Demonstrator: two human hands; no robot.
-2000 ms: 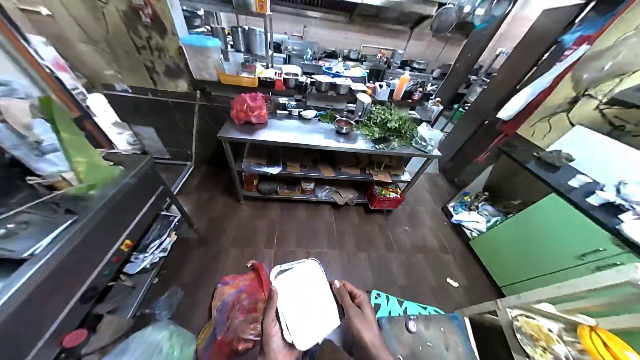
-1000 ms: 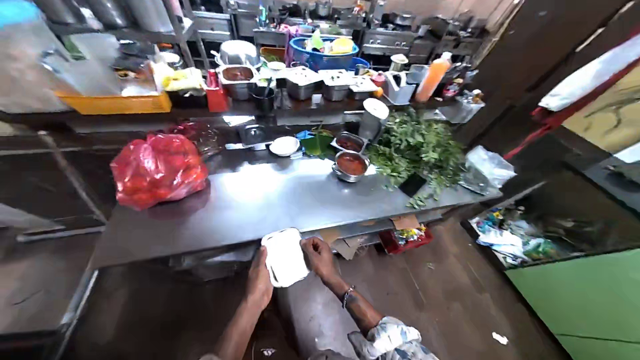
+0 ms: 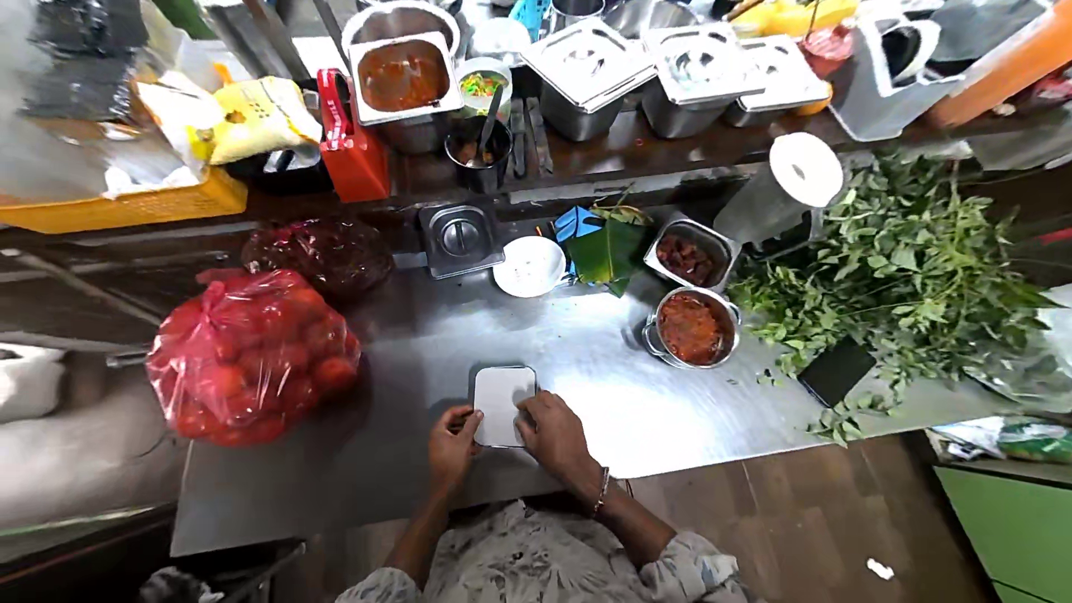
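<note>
A rectangular takeaway container with a white lid [image 3: 503, 404] is at the near part of the steel table [image 3: 410, 352]. My left hand [image 3: 453, 435] pinches its left edge between thumb and fingers. My right hand [image 3: 553, 429] is at the container's right edge, fingers curled against the lid; whether they grip it or only press it is unclear. The container's underside is hidden. Beyond it lie a white bowl [image 3: 529, 266] and a steel lid [image 3: 461, 239]. To the right stands a steel pot of red sauce [image 3: 693, 328], touching or close to a steel pan of dark red food [image 3: 692, 254].
A pink plastic bag of tomatoes [image 3: 255, 360] sits at the left. Leafy green stems [image 3: 913, 268] and a black phone [image 3: 837, 371] lie at the right. The shelf behind holds lidded steel containers [image 3: 589, 67], a red box grater [image 3: 352, 138] and a yellow crate [image 3: 134, 203].
The view has moved up to the steel table. The container and both hands, over the floor two seconds ago, are now over the table's near part.
</note>
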